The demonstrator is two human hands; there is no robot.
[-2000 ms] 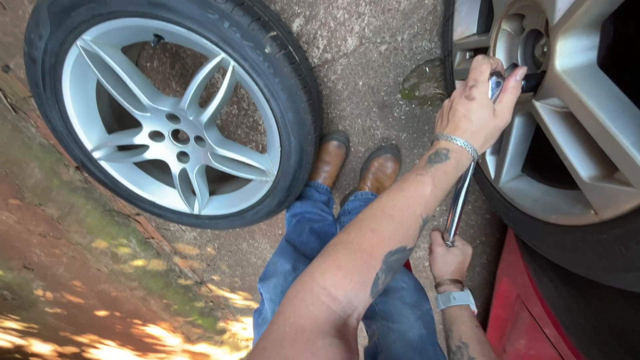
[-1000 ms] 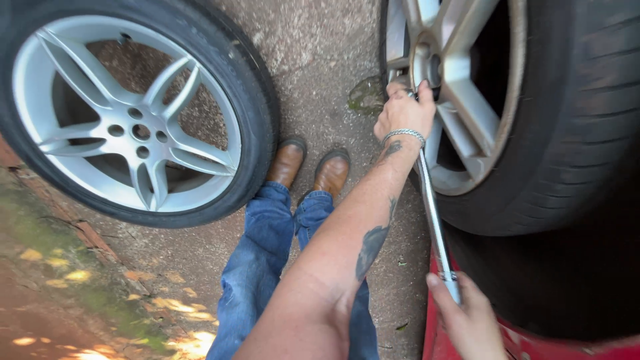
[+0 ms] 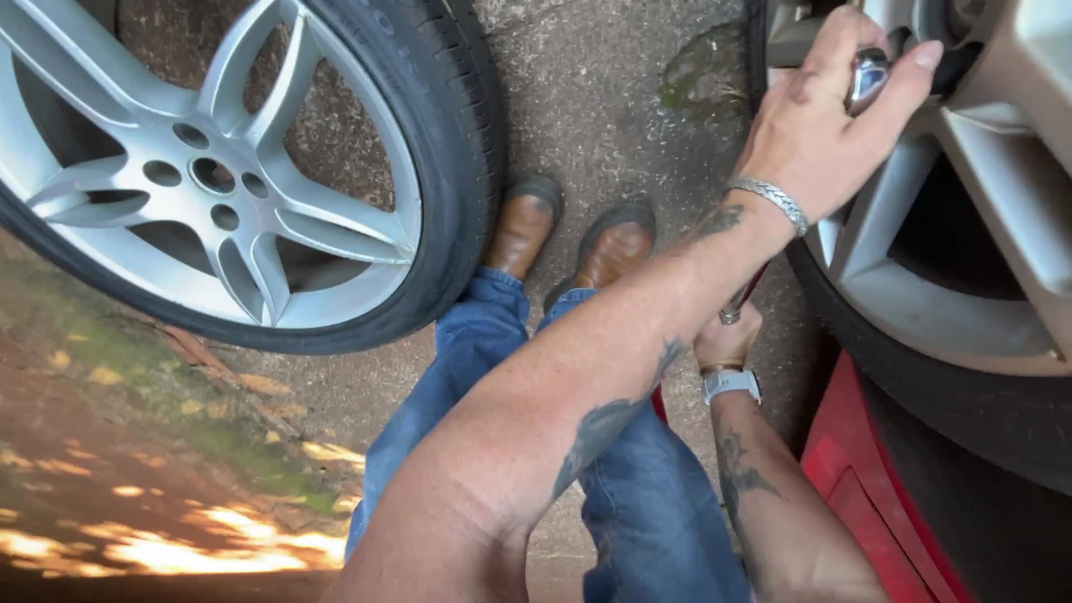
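Note:
My left hand (image 3: 825, 126), with a braided bracelet at the wrist, is closed around the chrome head of a long-handled socket wrench (image 3: 868, 81) at the hub of a silver alloy wheel (image 3: 888, 209) on a red car. Below it, partly behind my left forearm, my right hand (image 3: 727, 339) grips the handle's far end; a pale watch is on that wrist. My left forearm hides much of the handle. The socket and the fastener it meets are hidden behind my fingers and the wrench head.
A second silver alloy wheel with a tyre (image 3: 456, 167) is at the left beside my brown boots (image 3: 523, 226). Red car bodywork (image 3: 871, 486) is at lower right. A mossy patch (image 3: 708, 75) marks the concrete, and dry leaves (image 3: 105, 375) are scattered at lower left.
Since one second ago, my right hand and the wrench handle's end have swung left, toward my legs. My left hand has stayed at the wrench head by the hub.

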